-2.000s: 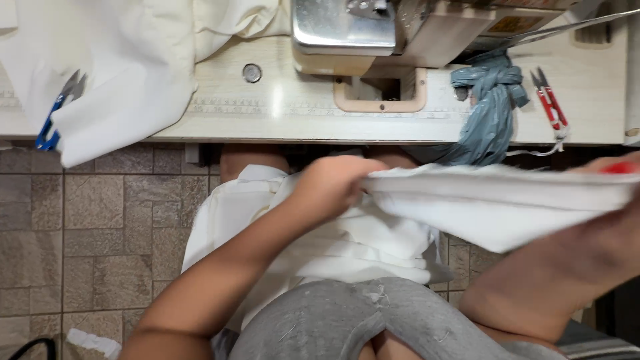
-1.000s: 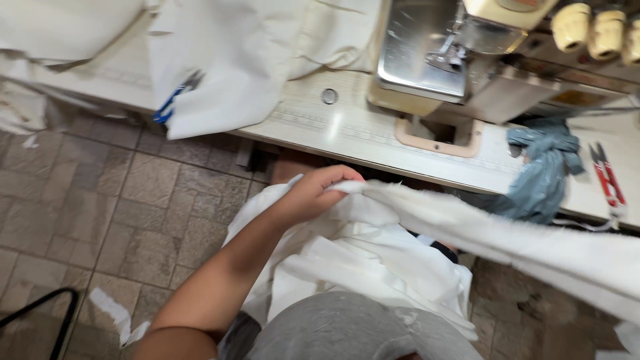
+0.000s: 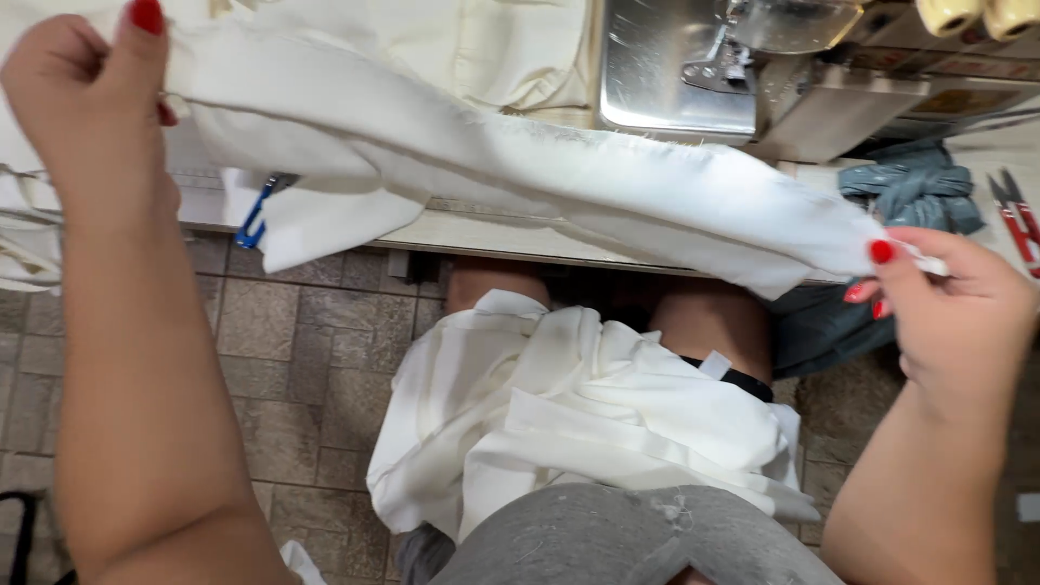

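Note:
A long strip of white fabric [image 3: 528,162] with a frayed upper edge is stretched between my two hands, above the front edge of the table. At the upper left, my left hand [image 3: 106,97] pinches one end between thumb and fingers. My right hand [image 3: 934,284] grips the other end at the right, lower than the left. More white fabric [image 3: 585,406] lies bunched across my lap, separate from the strip as far as can be seen.
A sewing machine [image 3: 682,73] with a metal plate stands at the top right. Beside it are a knotted grey plastic bag [image 3: 910,183] and red thread snips [image 3: 1016,215]. Blue-handled snips [image 3: 258,215] and white cloth [image 3: 520,49] lie on the table [image 3: 487,231].
My left hand has moved from above my lap to the upper left, holding the fabric. The strip now spans the view. My right hand, out of view a second ago, shows again. The view has shifted.

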